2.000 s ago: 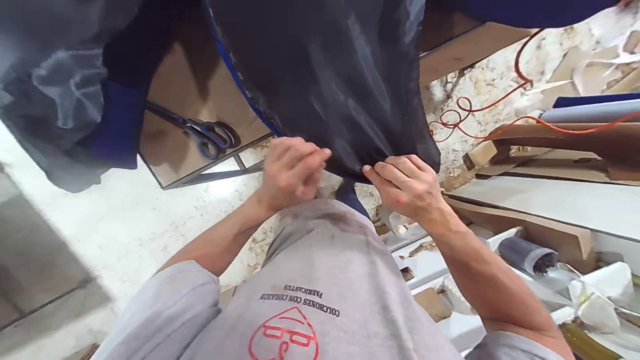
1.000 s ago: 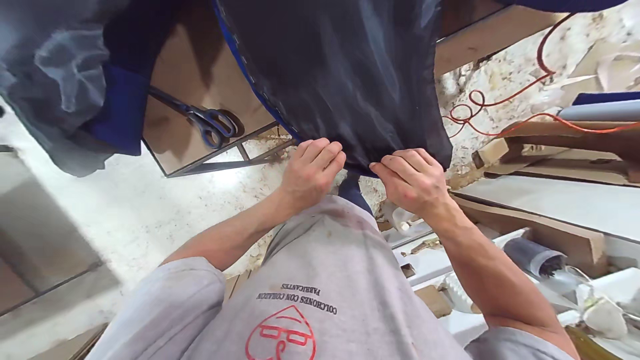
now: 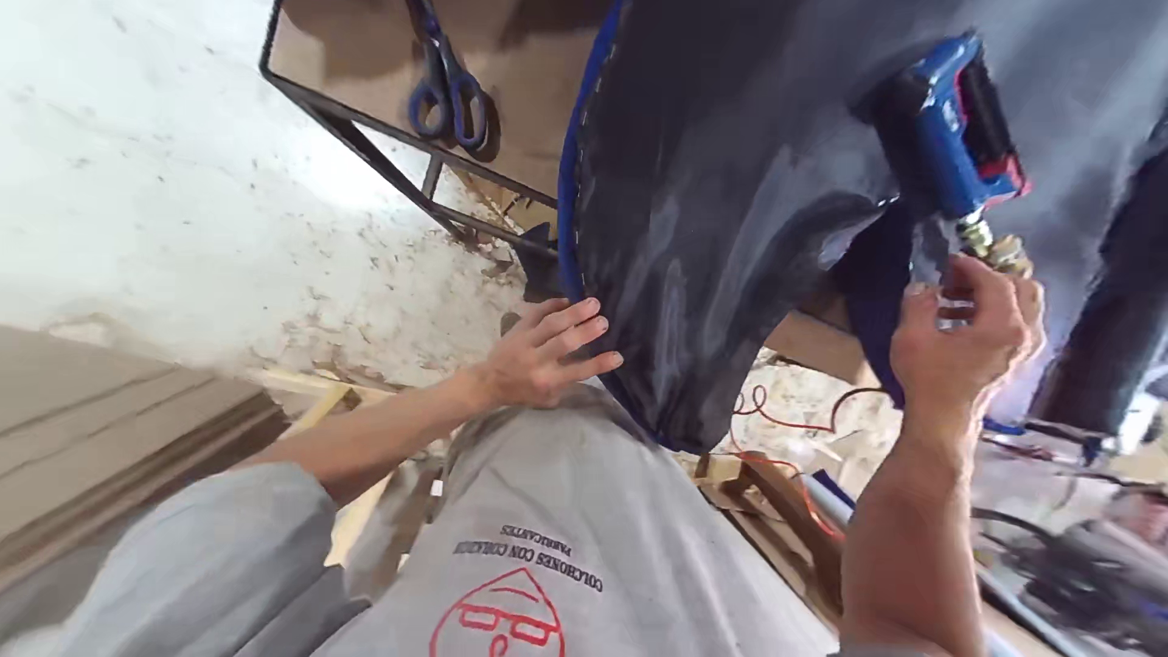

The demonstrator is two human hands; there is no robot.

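Dark, shiny fabric (image 3: 693,210) with a stapled blue edge hangs down in front of me. My left hand (image 3: 552,356) rests on its left edge, fingers spread. A blue pneumatic stapler (image 3: 949,128) lies on the fabric at the upper right. My right hand (image 3: 972,319) is at the brass fitting (image 3: 990,242) on the stapler's end, thumb and fingers curved; whether they grip it cannot be told. Scissors with blue and black handles (image 3: 449,96) lie on a brown surface to the left of the fabric.
The brown surface has a dark metal frame (image 3: 365,119). Stacked brown boards (image 3: 128,447) stand at lower left, near wooden strips. A coiled red air hose (image 3: 785,422) runs over the littered floor behind the fabric. Cardboard pieces (image 3: 776,511) lie at lower right.
Both hands had pinched the fabric's lower edge. The right hand has let go and moved right to the stapler; the left now lies flat on the left edge. The view has shifted to the right.
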